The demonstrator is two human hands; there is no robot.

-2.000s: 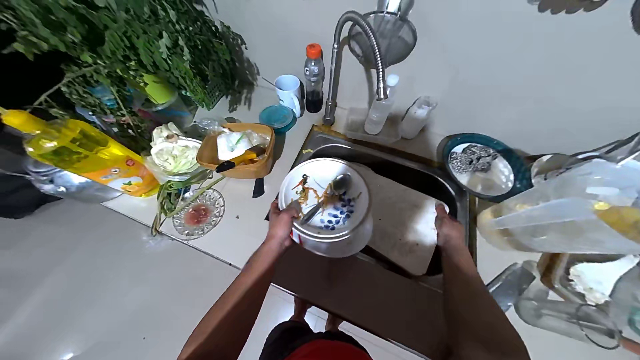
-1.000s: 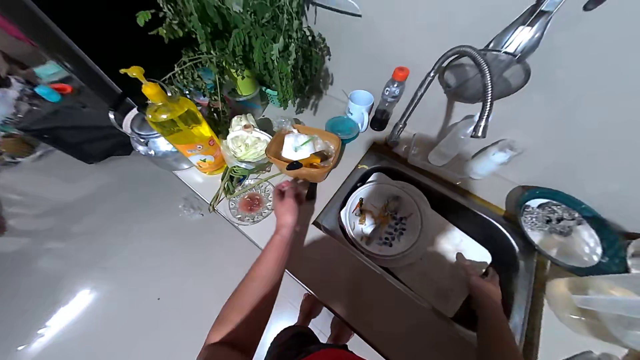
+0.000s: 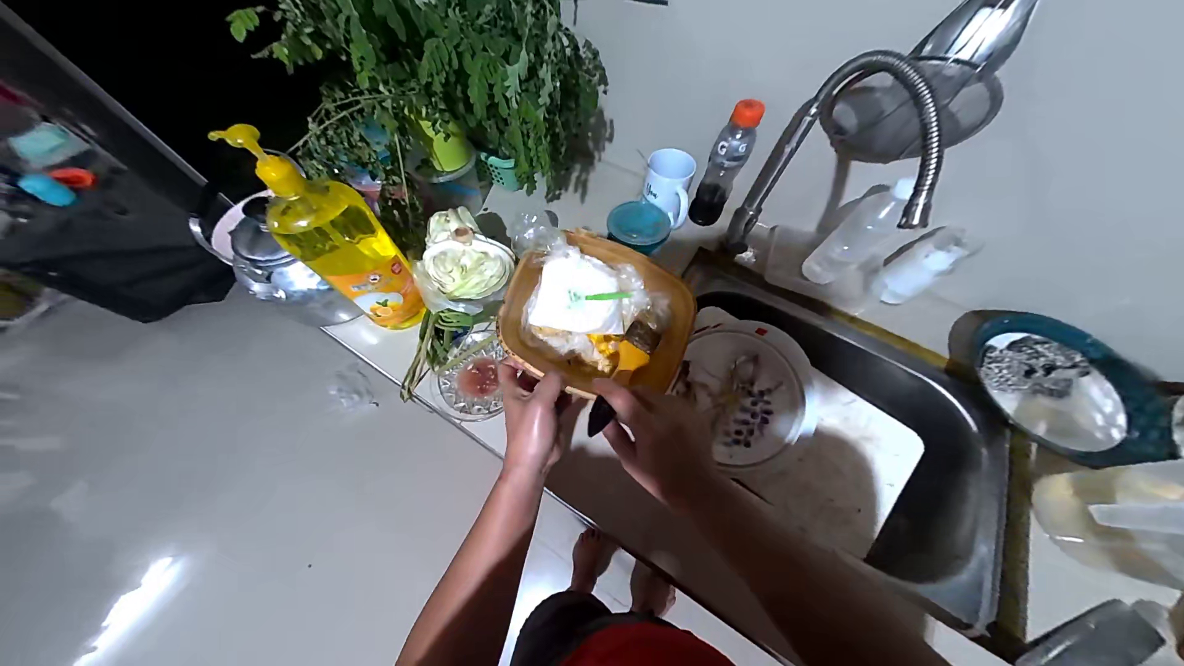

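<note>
Both hands are at the near edge of a brown basket-like bowl, which holds clear plastic bags, white paper and yellow bits. My left hand grips its lower left rim. My right hand is at the lower right rim, beside a knife's black handle; whether the fingers close on bowl or handle is hard to tell. Right of the hands, a stained white plate with a blue pattern lies in the steel sink, over a white cutting board.
Left of the bowl are a cut cabbage, a glass dish and a yellow dish-soap bottle. Behind stand a white mug, a teal-lidded container and an orange-capped bottle. The faucet arches over the sink; a teal basin sits right.
The plate, held by my left hand two seconds ago, now lies in the sink. My right hand has left the cutting board and moved left to the bowl. The bowl appears shifted toward the sink.
</note>
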